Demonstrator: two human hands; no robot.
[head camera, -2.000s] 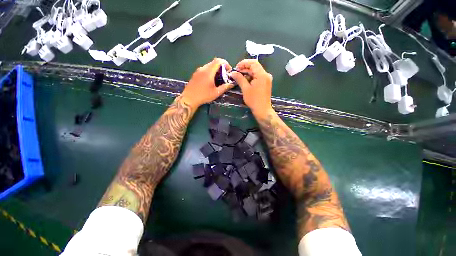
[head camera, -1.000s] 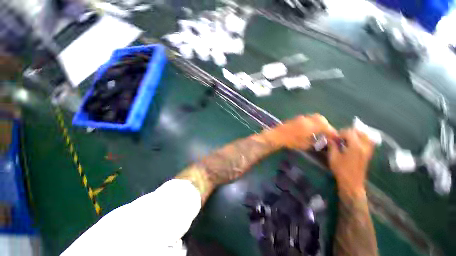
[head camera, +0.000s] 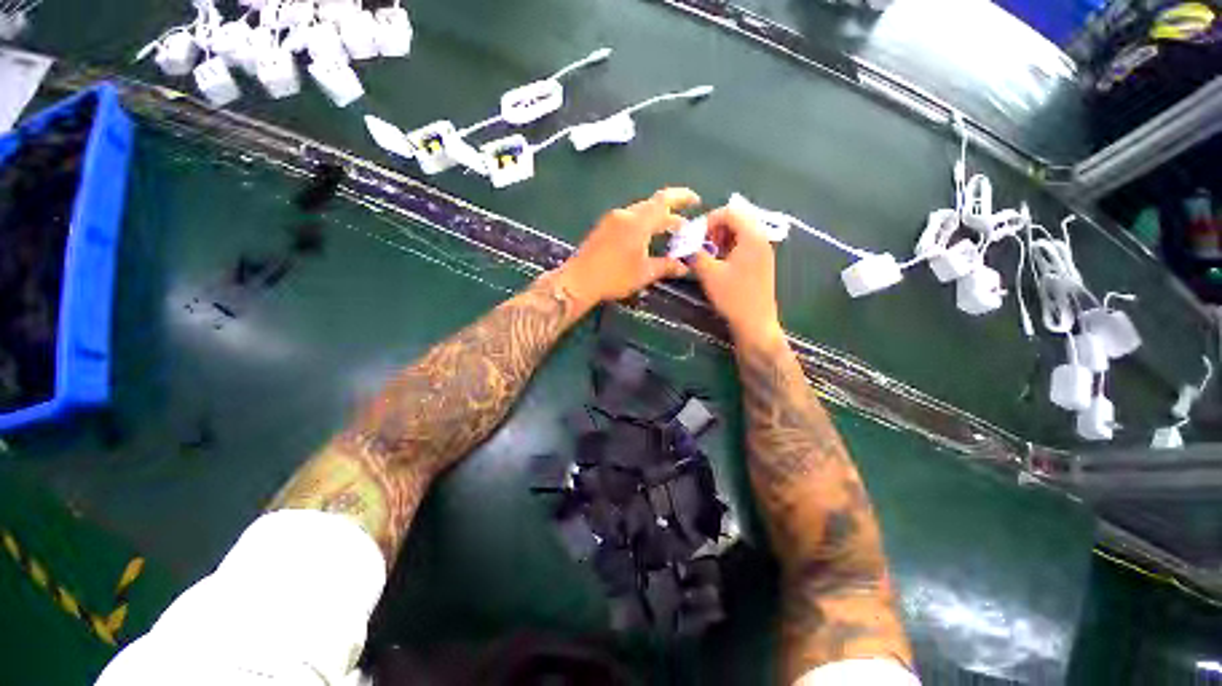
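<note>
My left hand (head camera: 627, 252) and my right hand (head camera: 740, 268) meet above the dark metal rail. Between their fingertips they hold a small white adapter housing (head camera: 689, 240), mostly covered by the fingers. A purplish-dark part shows beside it near my right fingers; what it is cannot be told. A loose pile of black insulating pieces (head camera: 643, 483) lies on the green bench below my hands. Two open adapters (head camera: 508, 160) with yellow parts showing lie on the conveyor beyond the rail, left of my hands.
The worn metal rail (head camera: 442, 219) crosses between bench and conveyor. A blue bin (head camera: 85, 268) of black pieces stands at left. Closed white adapters with cords lie at upper left (head camera: 276, 70) and at right (head camera: 1072, 386). One adapter (head camera: 871, 273) lies just right of my hands.
The view swung left and then back. My hands stay together over the rail; the white housing between them now shows more clearly than two seconds ago.
</note>
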